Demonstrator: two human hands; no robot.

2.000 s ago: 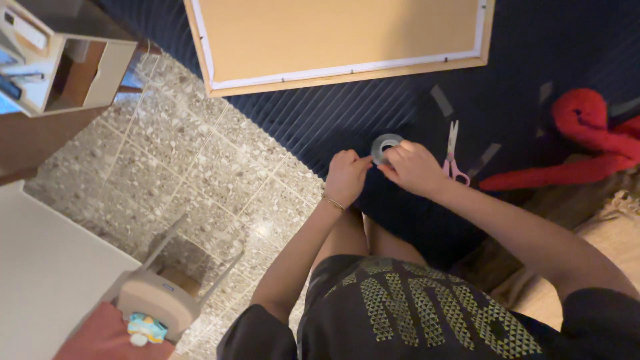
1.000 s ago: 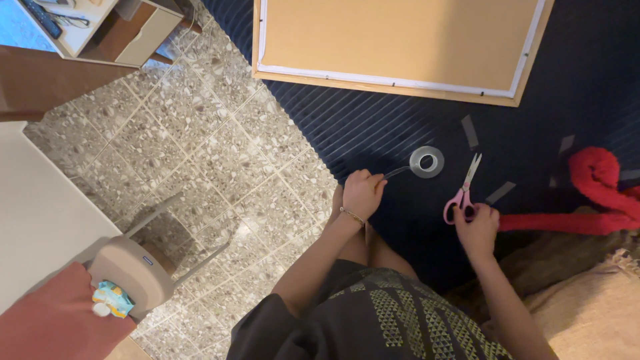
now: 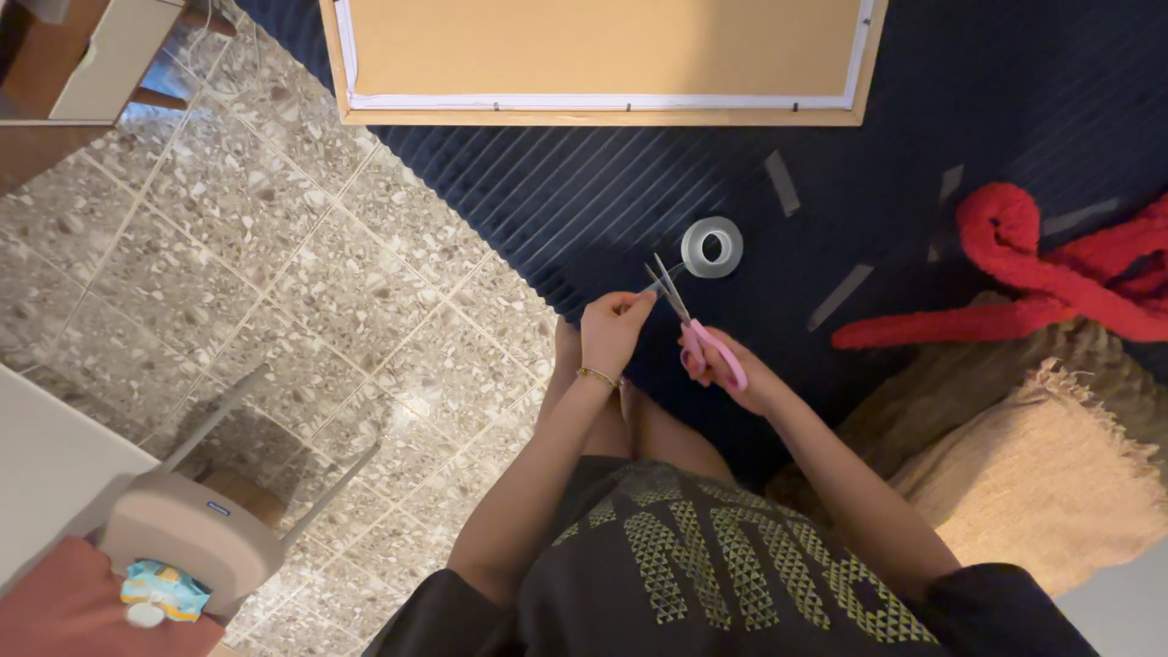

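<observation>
My left hand (image 3: 614, 330) pinches the free end of a clear tape strip that runs to a roll of clear tape (image 3: 713, 247) lying on the dark blue ribbed cover. In my right hand (image 3: 728, 370) are pink-handled scissors (image 3: 691, 330), their blades parted around the strip between my left fingers and the roll. Cut tape pieces (image 3: 782, 183) (image 3: 840, 297) lie on the cover to the right of the roll. Above the hands, a wooden frame (image 3: 602, 118) rests with its brown backing up and a white border inside its edge.
A fluffy red item (image 3: 1004, 315) lies at right, above a fringed beige cloth (image 3: 1040, 474). Tiled floor (image 3: 301, 246) is at left, with a beige chair (image 3: 196, 529) holding a blue packet (image 3: 164, 590). A small cabinet (image 3: 114, 59) stands upper left.
My right hand first left the tape roll and took hold of the scissors on the cover. It has since brought them left to the tape strip by my left hand.
</observation>
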